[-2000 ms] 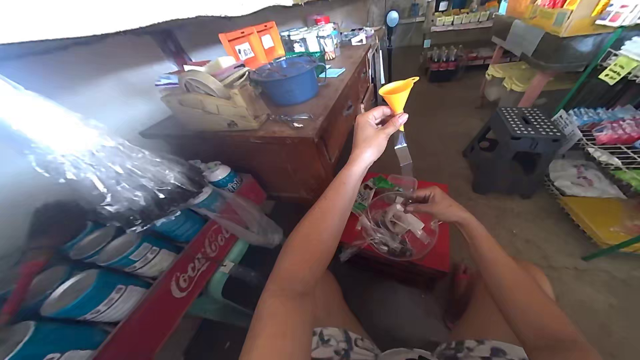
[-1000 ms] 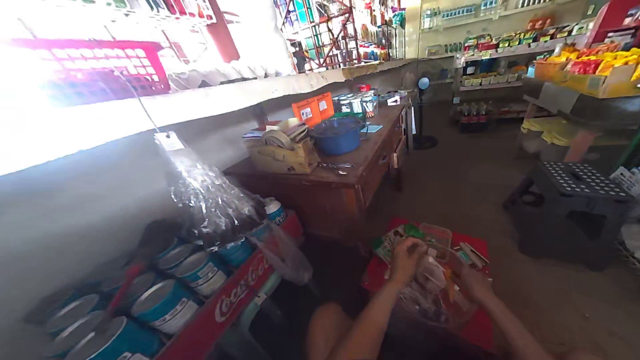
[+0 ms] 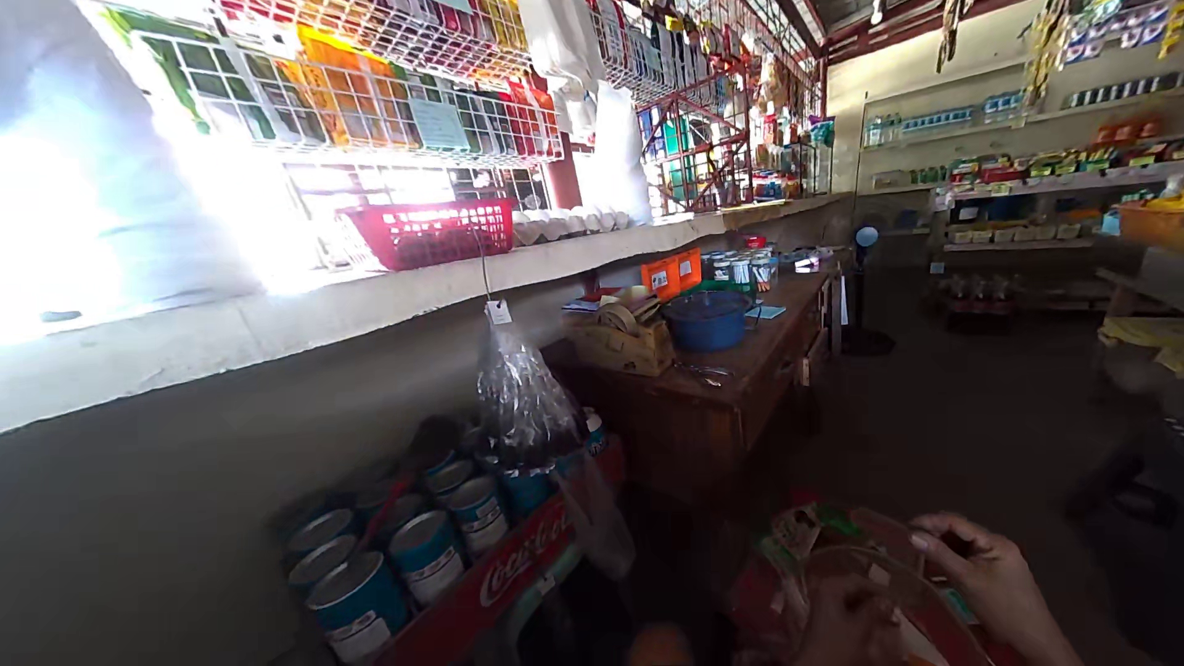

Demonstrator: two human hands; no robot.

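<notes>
In the lower right, a round clear plastic container [image 3: 911, 578] with small items in it stands on a red surface [image 3: 751, 592]. My left hand [image 3: 846, 615] is low over the container, dark and blurred; whether it holds anything is unclear. On the container's right side is my right hand [image 3: 971, 564], thumb and fingers bent close together near a translucent plastic edge; what lies between them cannot be made out. Green and pale packets [image 3: 805, 532] lie beside the container's far left rim.
A wooden desk [image 3: 740, 398] bears a blue basin [image 3: 709, 320] and a tape dispenser [image 3: 618, 347]. Left are a red crate [image 3: 527, 555], teal cans [image 3: 425, 555] and hanging plastic bags [image 3: 523, 398]. A ledge [image 3: 305, 314] holds a pink basket [image 3: 444, 233]. A standing fan [image 3: 866, 277] is farther back.
Two seconds ago my left hand held up a yellow funnel; it has since come down to the container, and the funnel is out of sight. The view has swung up and left.
</notes>
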